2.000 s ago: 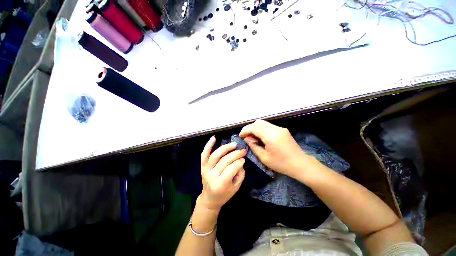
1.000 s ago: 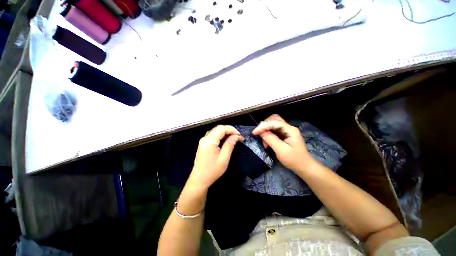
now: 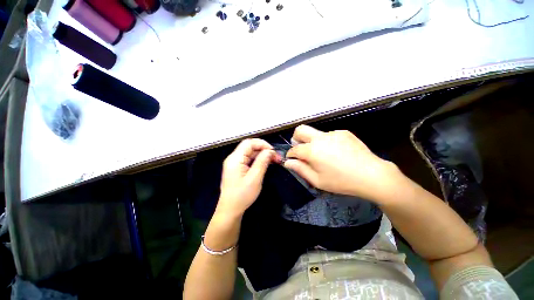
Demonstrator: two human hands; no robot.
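A black garment [image 3: 263, 234] with grey patterned fabric [image 3: 334, 211] lies on the lap below the table edge. My left hand [image 3: 243, 176] pinches the garment's edge between thumb and fingers. My right hand [image 3: 328, 158] is close beside it, its fingertips at the same edge and nearly touching the left ones. A fine dark line, perhaps a needle or thread, shows above the right fingertips. The fingers hide what exactly they pinch.
On the white table [image 3: 193, 140] lie a black thread cone [image 3: 117, 92], a dark purple cone [image 3: 86, 44], pink and red cones, scattered buttons, a curved grey strip [image 3: 304, 57] and a clear bag [image 3: 63, 119]. An open box [image 3: 497, 152] with plastic-wrapped goods stands right.
The hands were apart a second ago; my right hand has turned and moved in close to the left fingertips. The table view has shifted slightly left and up.
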